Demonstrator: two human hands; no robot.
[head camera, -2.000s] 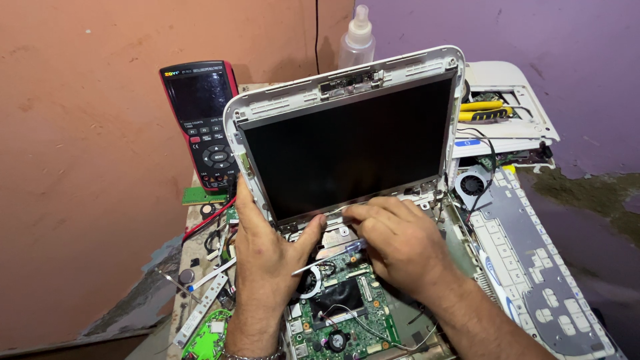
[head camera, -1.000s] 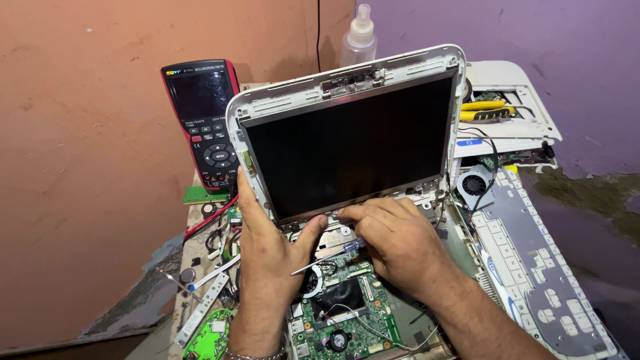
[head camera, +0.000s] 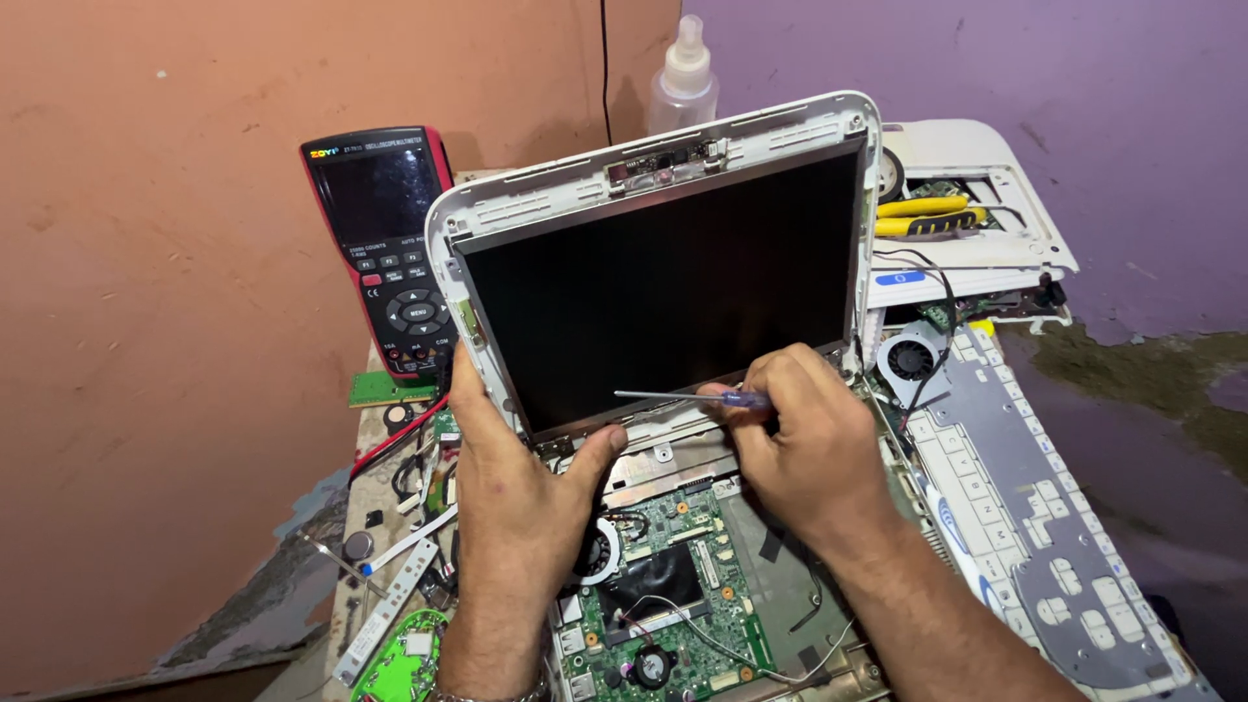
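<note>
My left hand (head camera: 522, 487) grips the lower left corner of a white laptop lid (head camera: 653, 180), its thumb on the lower edge of the dark LCD panel (head camera: 663, 292). The lid's bezel is off, so the webcam board (head camera: 668, 168) shows. In my right hand (head camera: 814, 439) is a small screwdriver (head camera: 746, 400) with a purplish handle; its shaft points left across the panel's lower part. That hand's fingers are at the lid's lower edge, near the right hinge. Below lies the open laptop base with a green motherboard (head camera: 673, 546), a fan and a loose thin cable.
A red and black oscilloscope multimeter (head camera: 390, 244) stands behind at left, near a clear bottle (head camera: 685, 88). At right are yellow-handled pliers (head camera: 926, 214) on a white casing (head camera: 985, 156), a cooling fan (head camera: 912, 361) and a detached keyboard (head camera: 1014, 468). Loose parts lie at left.
My right hand has lifted slightly and moved right along the lid's lower edge. The screwdriver, earlier low over the base, now crosses in front of the panel. My left hand stays on the lid.
</note>
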